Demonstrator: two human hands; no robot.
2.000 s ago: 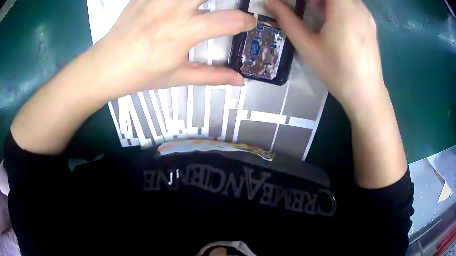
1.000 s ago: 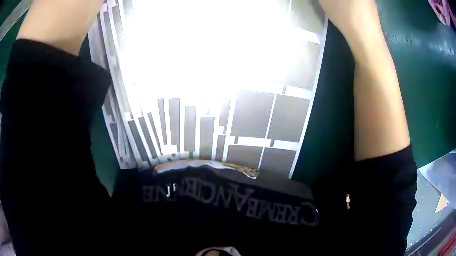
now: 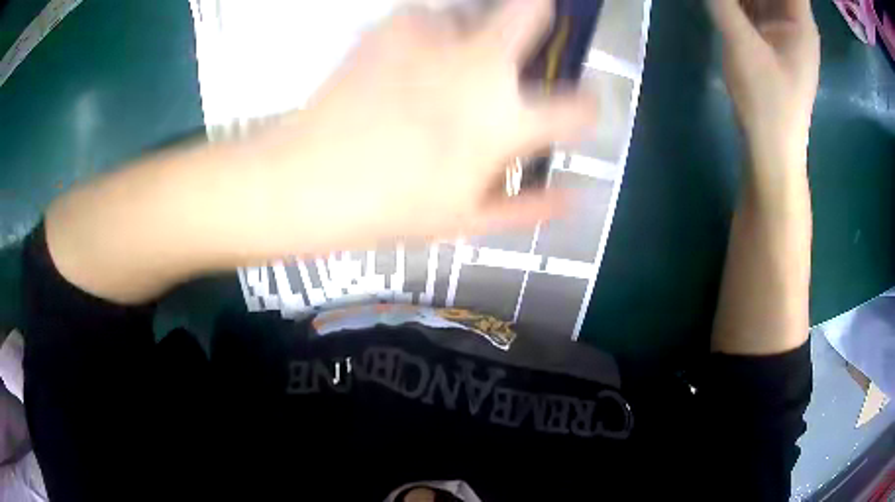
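My left hand (image 3: 442, 127) is motion-blurred and reaches in over the adhesive sheets (image 3: 566, 225). Its fingers lie across a dark handset (image 3: 572, 44) and appear to grip it. The handset's dark upper part shows beyond the fingers, with a thin yellowish line on it. A small dark part shows between finger and thumb; the rest is covered or cut off by the top edge. My right hand (image 3: 780, 34) is at the top right, over the green surface, away from the handset. Its fingers look bent and are partly cut off, so its hold cannot be told.
The sheets are fanned out on the green bench (image 3: 677, 235), glaring white at the upper left, with grey rectangles at the right. A pink object (image 3: 864, 20) is at the top right corner. Pale sheet material (image 3: 859, 343) lies at the lower right.
The left hand has come back into view over the sheets, along with the dark handset, which was out of view a second ago. The right hand has moved right and now shows at the top.
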